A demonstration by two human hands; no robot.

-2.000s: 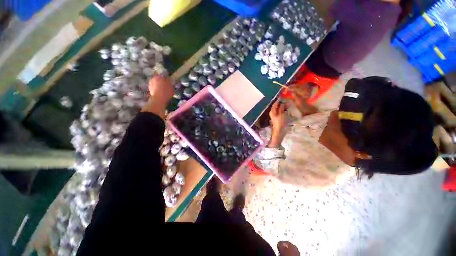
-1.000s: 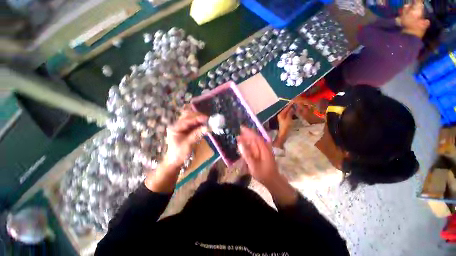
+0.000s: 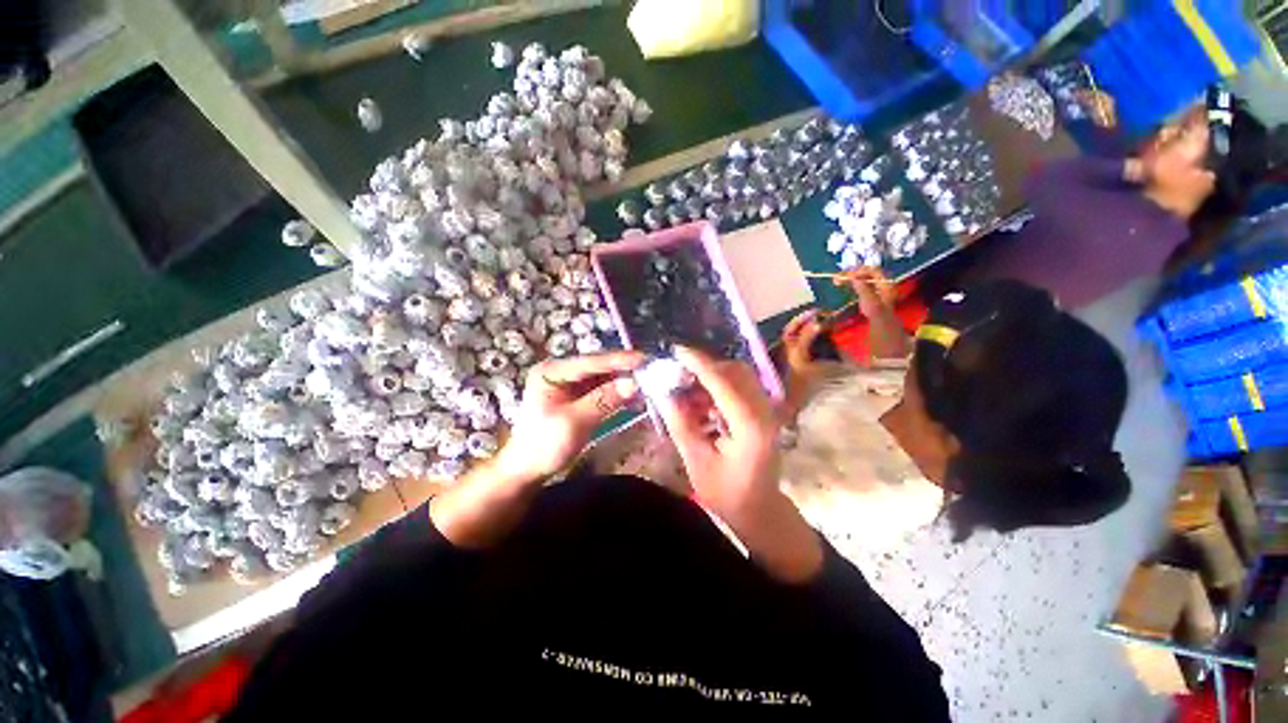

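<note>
My left hand (image 3: 568, 413) and my right hand (image 3: 728, 431) meet in front of my chest. Their fingertips are around one small pale moulded part (image 3: 664, 376), over the near edge of the pink tray. The pink-rimmed tray (image 3: 733, 298) holds small dark pieces and stands at the bench edge. A large heap of grey-white roundish parts (image 3: 424, 304) lies on brown cardboard, to the left of and beyond my hands. Whether a dark piece is also between my fingers cannot be seen.
A seated worker in a black cap (image 3: 1024, 410) is close on the right, with another worker beyond. Rows of dark-marked parts (image 3: 749, 172) lie behind the tray. A blue crate (image 3: 848, 64), yellow bag (image 3: 692, 26) and black tray (image 3: 167, 163) are farther back. A pale post rises at upper left.
My left hand came from the heap to the tray with a pale part. My right hand came into view and closed in on that part. The view has shifted so more of the heap shows.
</note>
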